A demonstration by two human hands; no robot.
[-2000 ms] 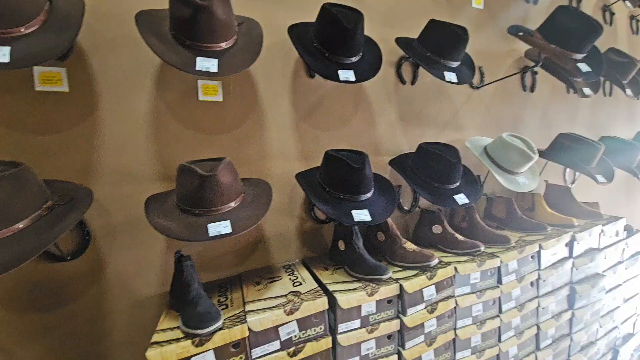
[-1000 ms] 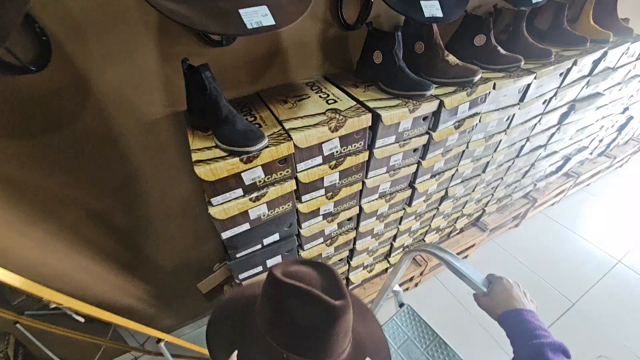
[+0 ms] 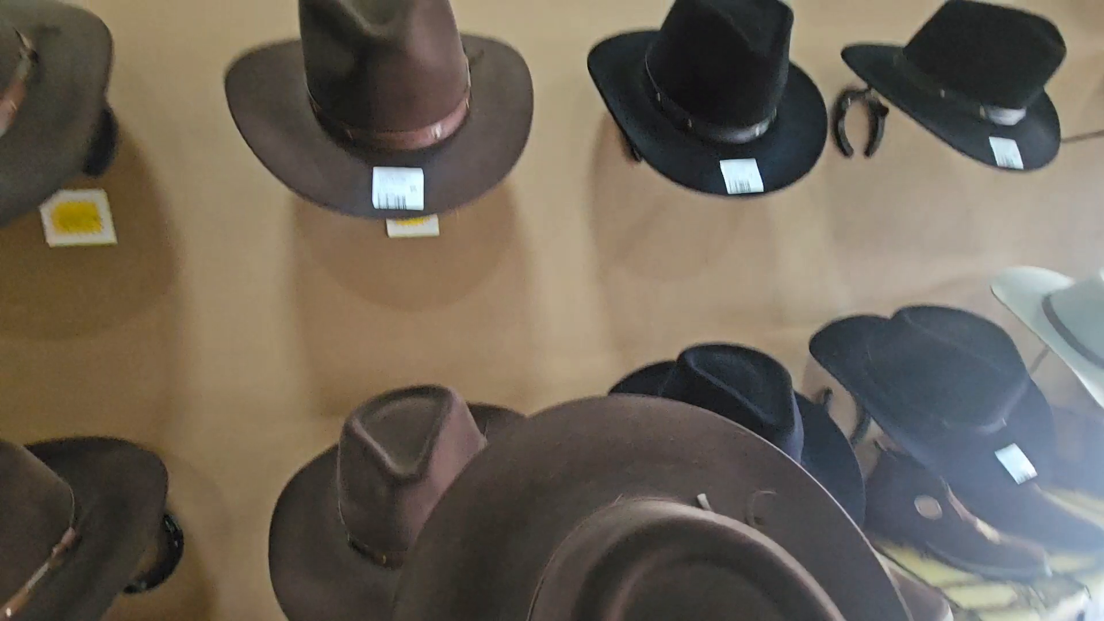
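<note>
A large brown felt hat (image 3: 638,466) fills the bottom middle of the view, close to the camera, its underside or crown opening partly cut off by the lower edge. Neither of my hands shows, so what holds this hat cannot be seen. Behind it, a brown hat (image 3: 397,466) and a black hat (image 3: 737,388) on the wall are partly covered. Above hang a brown hat with a leather band (image 3: 388,78) and a black hat (image 3: 716,86), both with white tags on their brims.
More black hats (image 3: 957,371) are on the right, beside a pale hat (image 3: 1069,319). Horseshoe-shaped hooks (image 3: 859,121) stick out from the tan wall (image 3: 535,293). A brown boot (image 3: 931,517) stands low at the right, above boxes. Brown hats (image 3: 52,509) line the left edge.
The view has swung up from the shoe boxes to the hats on the wall. The hand on the metal rail has left view. A brown hat, low in view earlier, is now close before the wall.
</note>
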